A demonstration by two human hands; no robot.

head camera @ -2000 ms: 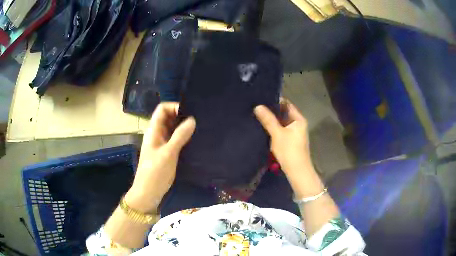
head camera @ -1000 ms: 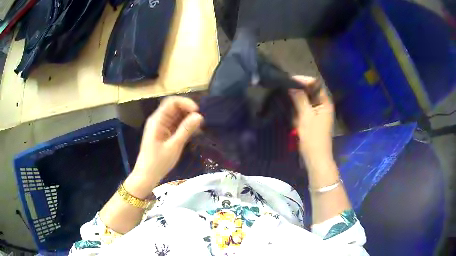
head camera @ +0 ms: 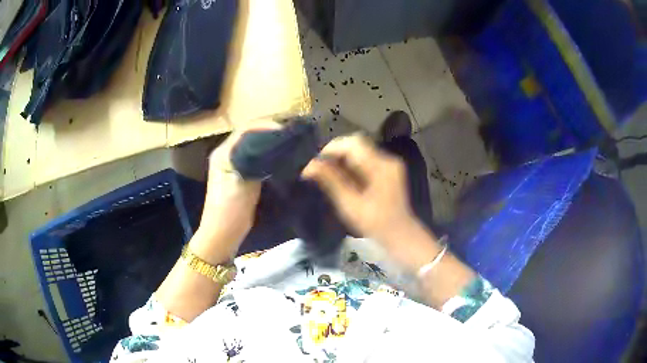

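A black fabric piece (head camera: 273, 152) is bunched up over the lap, with its lower part hanging down towards the wearer's shirt. My left hand (head camera: 235, 174) is closed around its upper part, and the cloth sticks out past the fingers. My right hand (head camera: 365, 188) is blurred, with its fingertips together at the right edge of the piece. The blur hides whether the right hand holds a tool. No logo shows on the held piece.
Another black piece with a pale mark (head camera: 188, 64) lies on the cardboard-covered table (head camera: 266, 64), beside a black pile (head camera: 89, 53). A blue crate (head camera: 106, 220) stands lower left. Blue bins (head camera: 560, 71) and a blue plastic sheet (head camera: 528, 220) are at right. Dark scraps dot the tiled floor (head camera: 408, 67).
The piece was spread flat with its logo showing, then folded between the hands, and is now bunched in the left hand. The right hand has moved left, close to the left hand.
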